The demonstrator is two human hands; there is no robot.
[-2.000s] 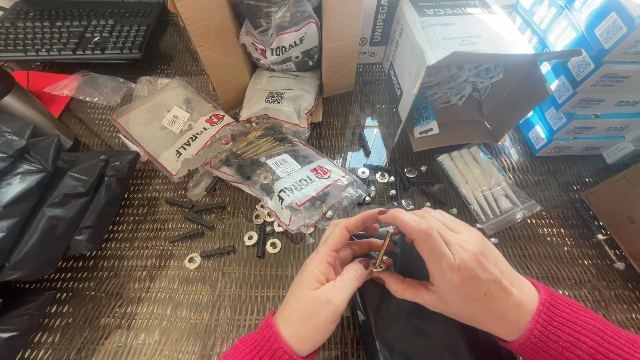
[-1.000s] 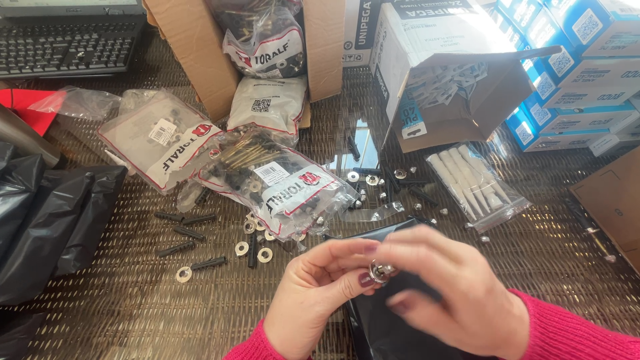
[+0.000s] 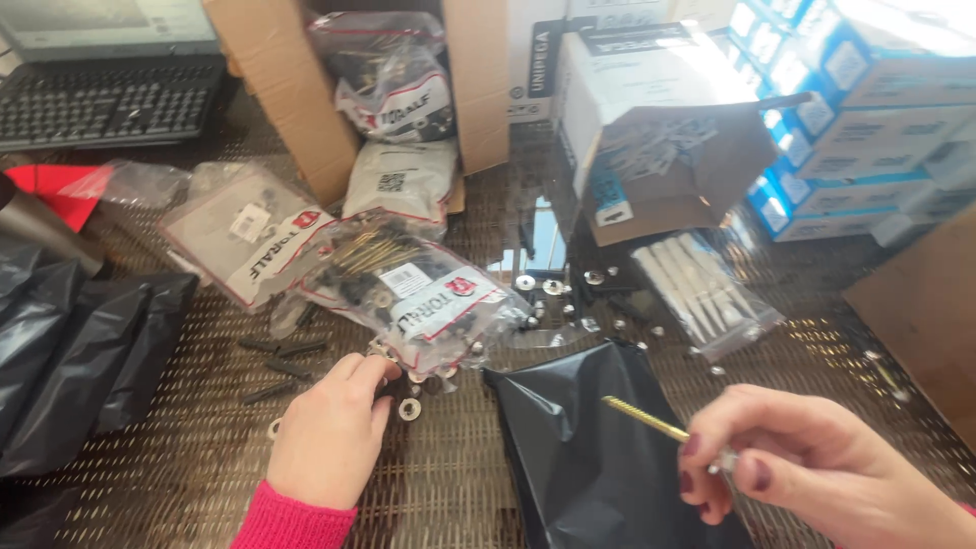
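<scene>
My right hand (image 3: 793, 457) holds a long brass-coloured threaded screw (image 3: 646, 418) by its head end, with a small metal piece between the fingertips; the thread points left above a black plastic mailing bag (image 3: 579, 427). My left hand (image 3: 332, 431) reaches down to the small parts at the lower edge of a clear Toralf bag (image 3: 450, 305) of screws and fittings. Its fingertips are bent around something dark that is partly hidden, so a grip cannot be told. A metal washer (image 3: 409, 409) lies just right of it. Black plastic wall plugs (image 3: 286, 367) lie to its left.
Another Toralf bag (image 3: 252, 229) lies behind. More bags stand in a cardboard box (image 3: 476, 91). An open Unipega carton (image 3: 648, 221), a zip bag of pale pointed pieces (image 3: 686, 290) and blue-white boxes (image 3: 839, 160) are at right. Black bags (image 3: 99, 343) and a keyboard (image 3: 107, 103) are at left.
My hands were together over the black bag and are now apart. The left has moved left to the loose parts; the right has moved right with the screw.
</scene>
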